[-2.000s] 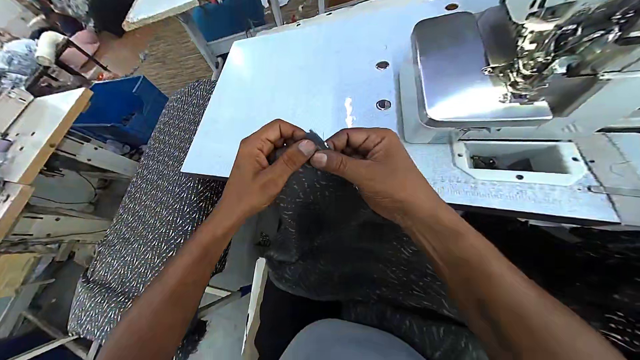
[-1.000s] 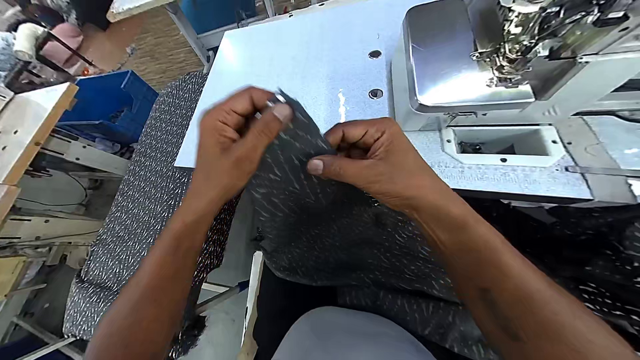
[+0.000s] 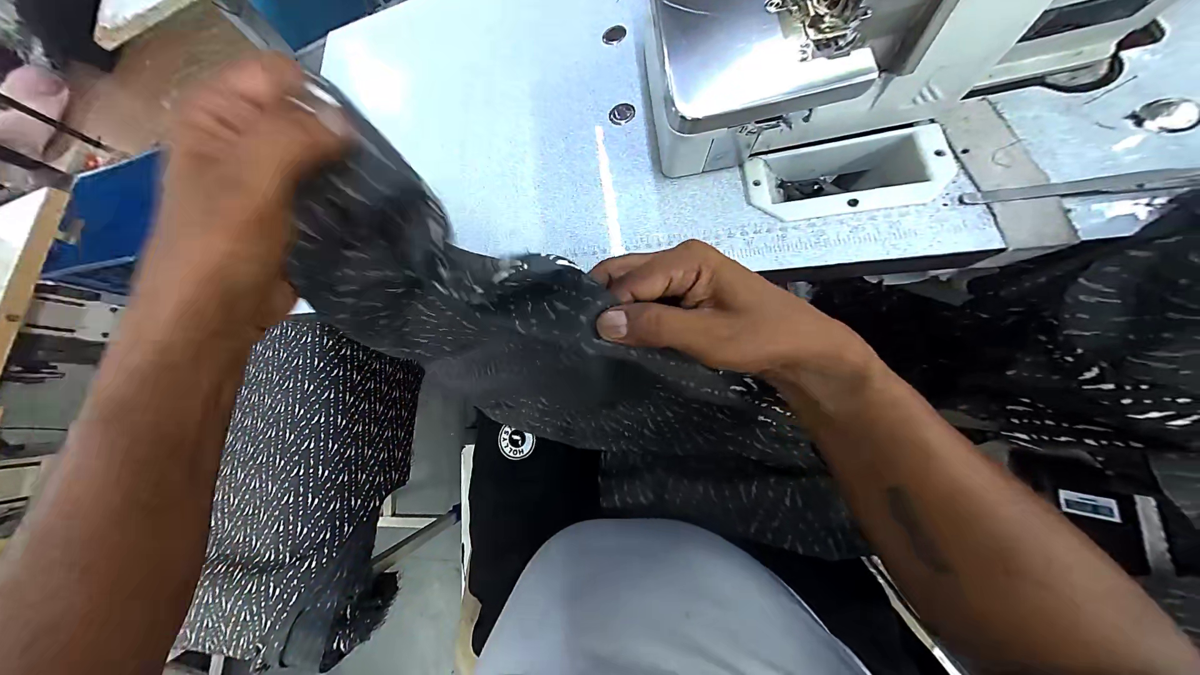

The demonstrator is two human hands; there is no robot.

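Note:
A dark grey fabric piece with small white dashes [image 3: 553, 375] is stretched between my hands over the near edge of the sewing machine table [image 3: 506, 150]. My left hand [image 3: 248, 131], blurred, is raised at the upper left and grips one end of the cloth. Lower and nearer the middle, my right hand [image 3: 703, 305] pinches its upper edge between thumb and fingers. From there the cloth hangs down over my lap. The metal-plated sewing machine [image 3: 769, 66] stands beyond my right hand, and its needle area is partly cut off at the top.
White-patterned dark fabric [image 3: 300, 469] drapes down at the left, below my left forearm. A blue crate [image 3: 112, 216] is behind that arm. A recessed white tray [image 3: 853, 173] sits in the tabletop near the machine. More dark cloth [image 3: 1087, 328] is heaped at the right.
My hands were close together at first; my left hand has since moved away up and to the left with its end of the cloth. My right hand keeps its pinch.

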